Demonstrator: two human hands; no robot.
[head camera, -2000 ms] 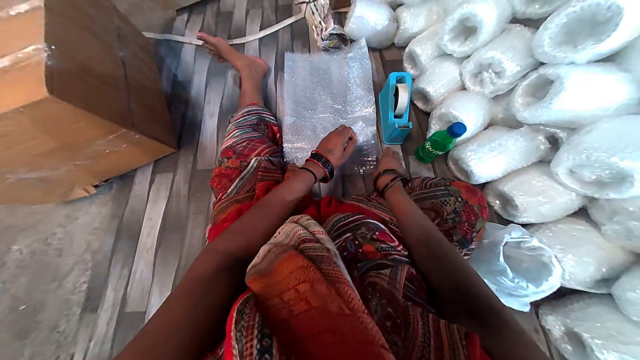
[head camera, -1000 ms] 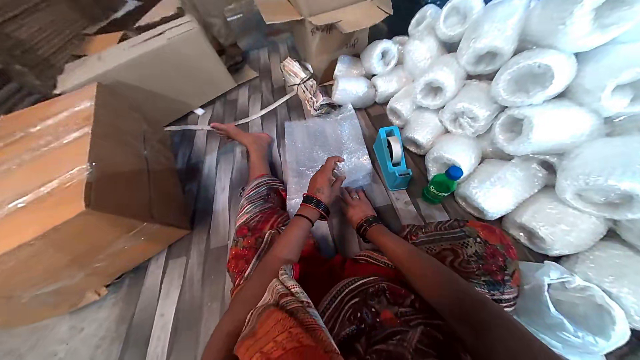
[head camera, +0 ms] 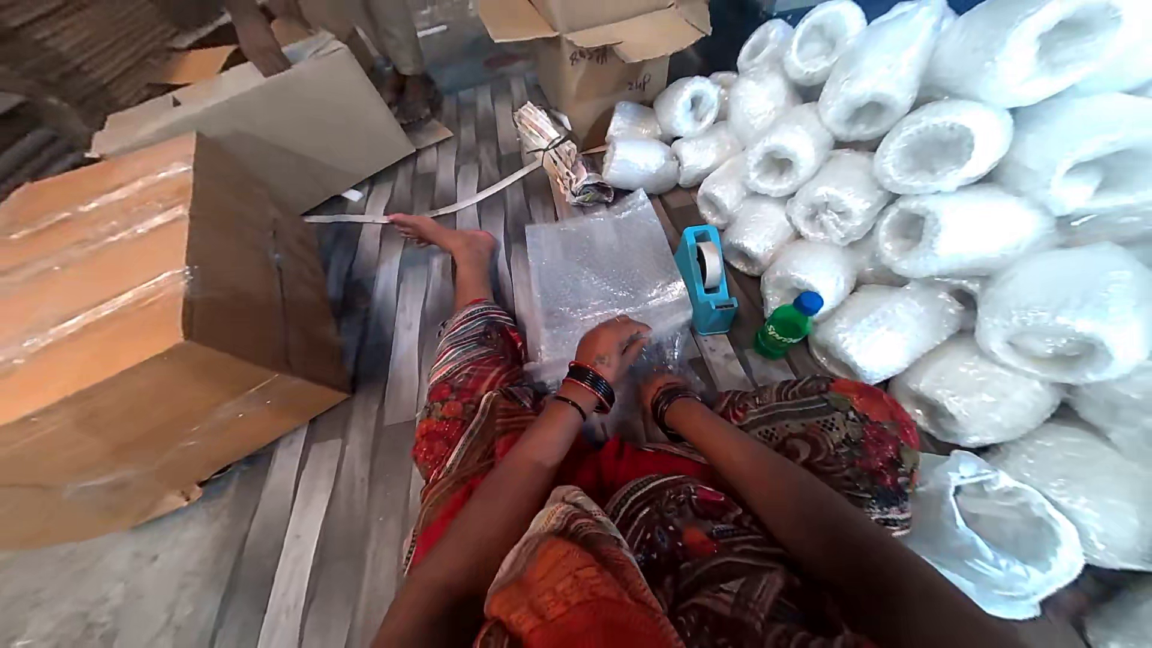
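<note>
Sheets of clear bubble wrap (head camera: 603, 270) lie flat on the striped floor between the legs. My left hand (head camera: 614, 346) is over the near part of the sheets, fingers bent and pinching the film near its edge. Close beside it on the right, my right hand (head camera: 664, 391) is low at crumpled film by the lap; its fingers are mostly hidden, so its grip cannot be told. Just right of the sheets stands a blue tape dispenser (head camera: 706, 279) with a white roll. A green plastic bottle with a blue cap (head camera: 785, 328) is farther right.
Bubble-wrapped bundles (head camera: 945, 144) are piled along the right. A white plastic bag (head camera: 999, 531) lies near the right knee. Large cardboard boxes (head camera: 90, 297) stand at left, an open carton (head camera: 594, 81) at the back beside tied papers (head camera: 553, 148). Another person's legs (head camera: 400, 45) show behind.
Both hands have come nearer the lap, and film is now bunched at the near edge of the bubble wrap. The view has tilted up since the oldest frame.
</note>
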